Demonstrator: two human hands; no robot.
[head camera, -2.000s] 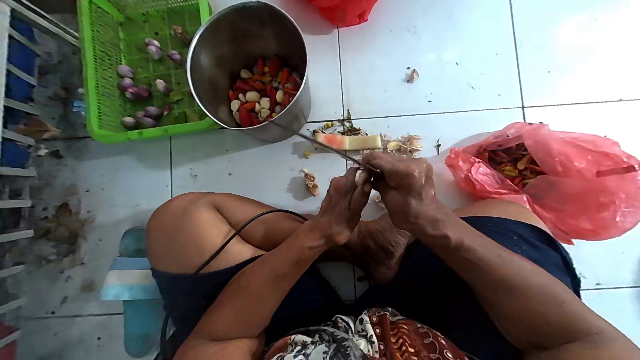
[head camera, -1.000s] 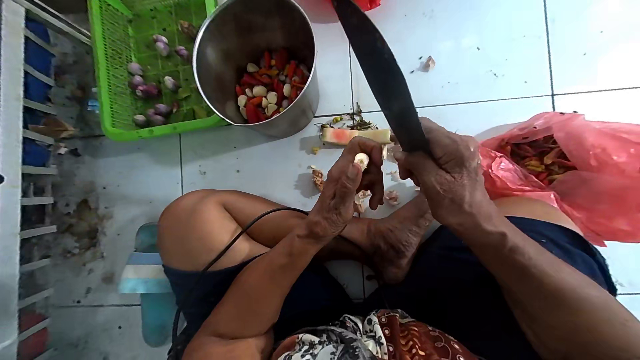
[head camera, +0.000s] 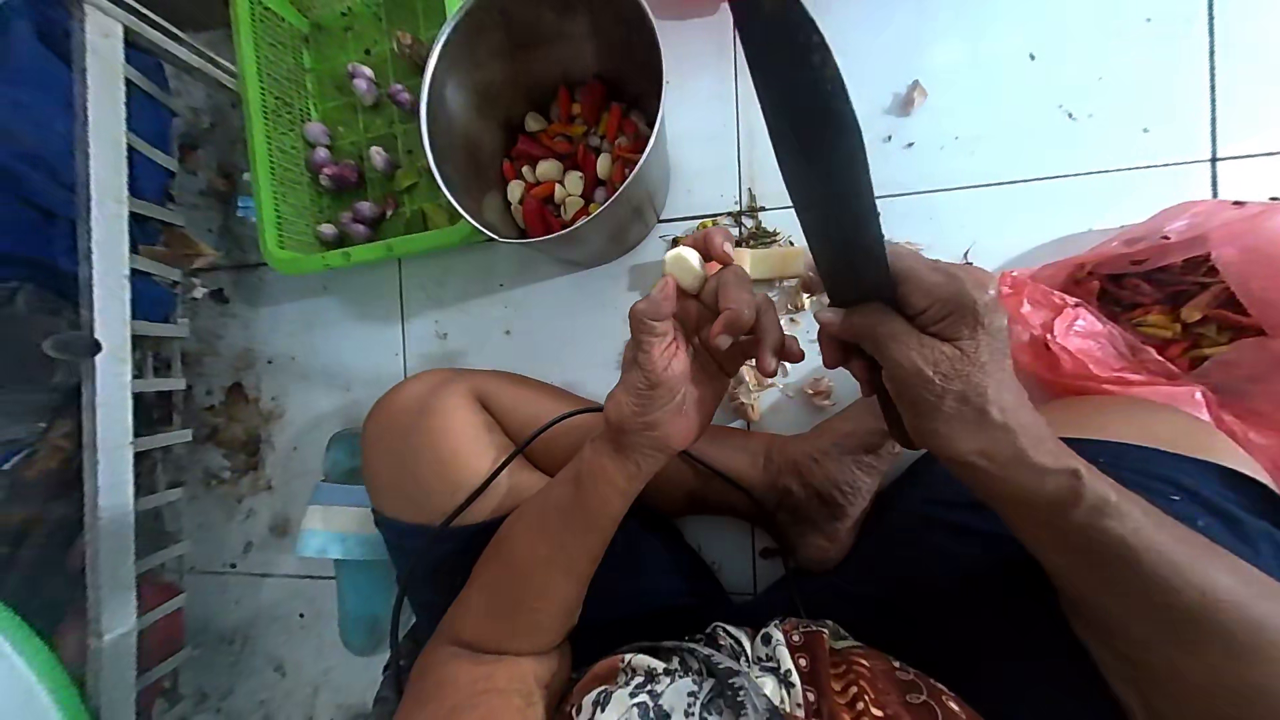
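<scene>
Between the thumb and fingers of my left hand (head camera: 690, 350) is a peeled garlic clove (head camera: 686, 270). My right hand (head camera: 930, 350) grips the handle of a large dark-bladed knife (head camera: 815, 140), its blade pointing up and away. Just beyond my left hand stands a deep metal pot (head camera: 625, 220) with red chillies (head camera: 538, 215) and peeled garlic cloves (head camera: 549, 170) inside. Garlic skins (head camera: 748, 392) lie on the floor below and between my hands. A pale block (head camera: 770, 263), its material unclear, is partly hidden behind my left fingers and the blade.
A green plastic basket (head camera: 350, 258) holding shallots (head camera: 340, 176) is left of the pot. At right, a pink plastic bag (head camera: 1050, 340) contains chillies (head camera: 1190, 310). A light blue sandal (head camera: 362, 590) lies by my left knee, near a white metal rack (head camera: 108, 360). A black cable crosses my leg.
My hands, close together two seconds ago, have moved apart. The knife blade has swung from pointing left to pointing upward. The garlic clove in my left hand now shows plainly.
</scene>
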